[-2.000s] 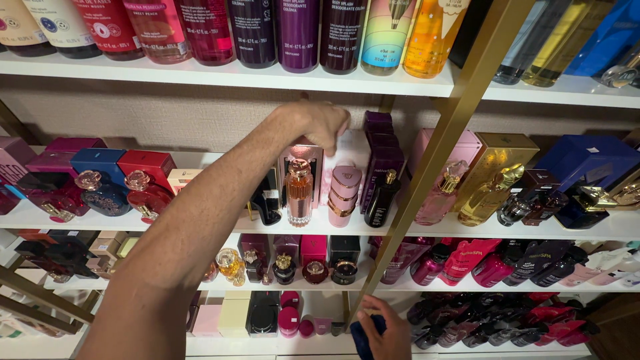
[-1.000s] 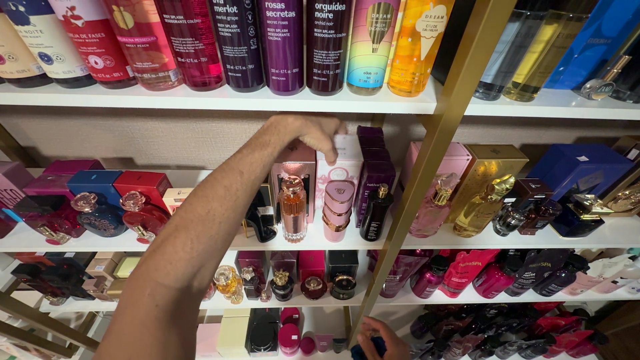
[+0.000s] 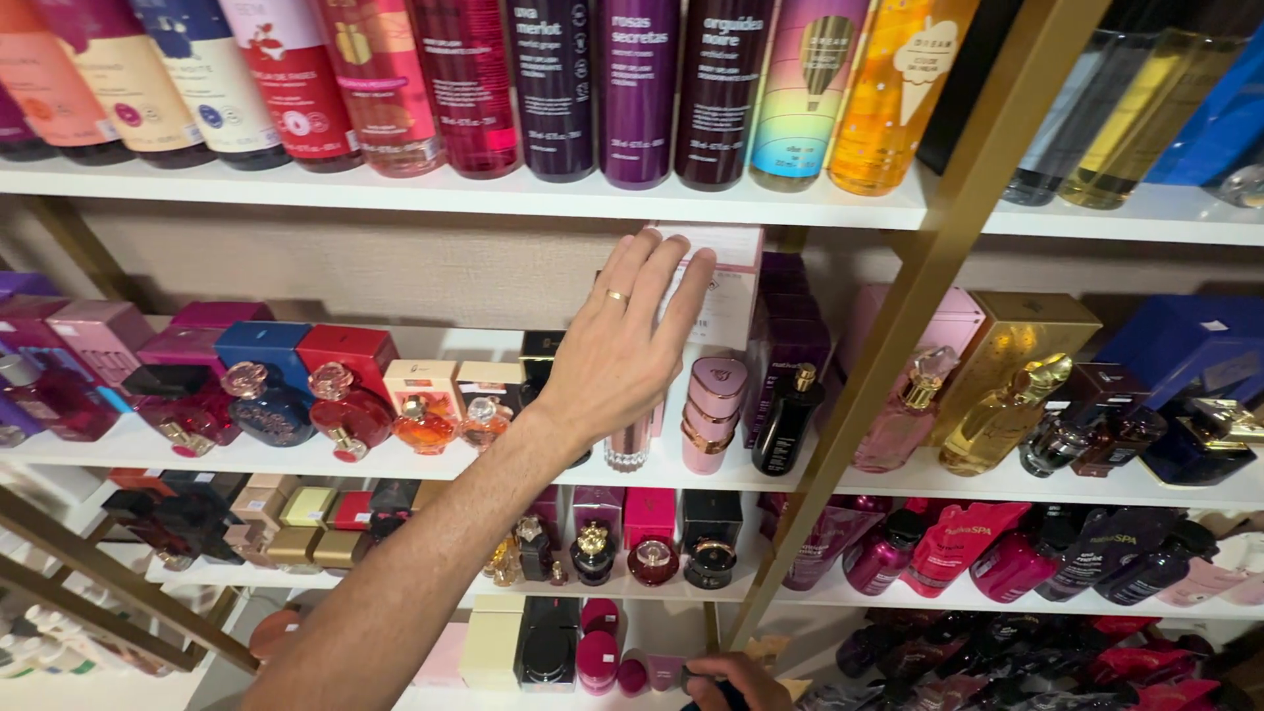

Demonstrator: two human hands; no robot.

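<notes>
My left hand (image 3: 632, 331), with a ring on one finger, reaches up to the middle shelf. Its fingers lie over the left side of a white and pink box (image 3: 726, 296); the thumb is hidden, so the grip cannot be told. Below the hand stand a pink ribbed glass bottle (image 3: 626, 449), partly covered, and a pink bottle with rose-gold bands (image 3: 711, 415). A black bottle (image 3: 787, 420) is to their right, before dark purple boxes (image 3: 790, 326). At the bottom edge my right hand (image 3: 746, 681) is closed around a dark blue object (image 3: 716, 696), mostly cut off.
Body splash bottles (image 3: 637, 99) line the upper shelf (image 3: 494, 197) above my left hand. A gold metal upright (image 3: 889, 326) divides the shelving. Boxed perfumes (image 3: 351, 395) stand to the left, more (image 3: 1007, 395) to the right. Lower shelves (image 3: 681, 591) hold bottles, boxes and pouches (image 3: 958, 543).
My left hand was at the top of the white and pink box; its fingers now lie along the box's left side, and its back covers part of the ribbed bottle. The right hand remains low.
</notes>
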